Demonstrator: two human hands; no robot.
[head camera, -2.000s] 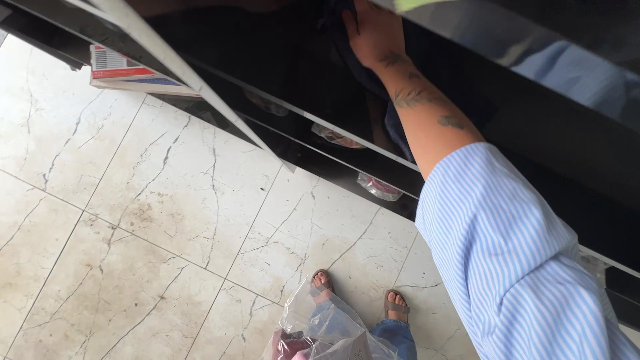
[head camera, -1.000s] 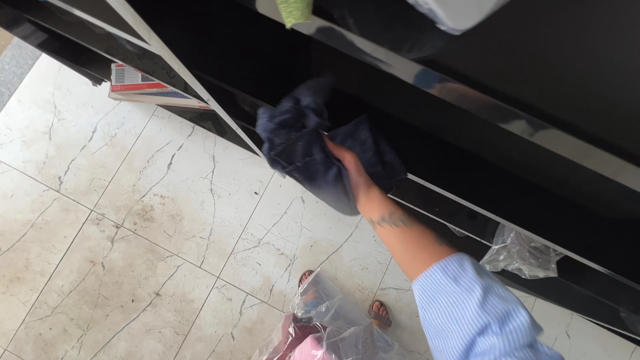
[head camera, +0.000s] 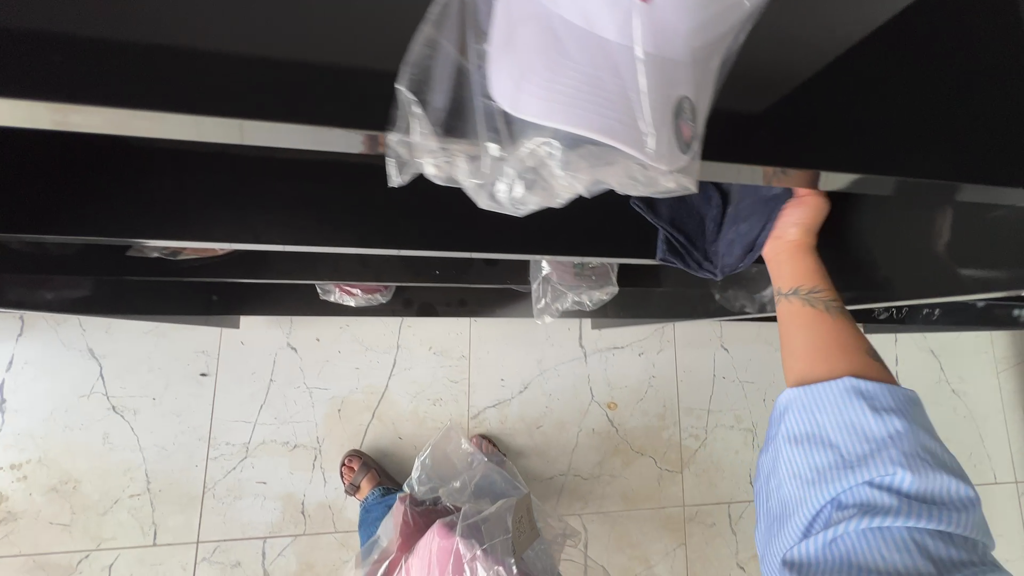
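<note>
My right hand (head camera: 800, 220) grips a dark navy cloth (head camera: 716, 228), which lies against a black shelf (head camera: 320, 196) with shiny edges. Fingers are partly hidden by the cloth and the shelf edge. Just left of the cloth and above it, a white cap (head camera: 576, 72) in a clear plastic bag (head camera: 520, 172) overhangs a higher shelf edge. My left hand does not show. At the bottom of the view, clear plastic bags (head camera: 480, 496) with pink items (head camera: 448, 548) inside are close to my body; what holds them is out of sight.
Lower shelves hold several plastic-wrapped items, among them one bag (head camera: 572, 284) jutting past the edge and a reddish one (head camera: 356, 294). Below is a marble-patterned tile floor (head camera: 304, 408), where my sandalled foot (head camera: 364, 472) stands near the shelf unit.
The view has shifted a lot along the shelves. My right hand still has the navy cloth, now bunched at the shelf on the right. The bagged white cap has come largely into view.
</note>
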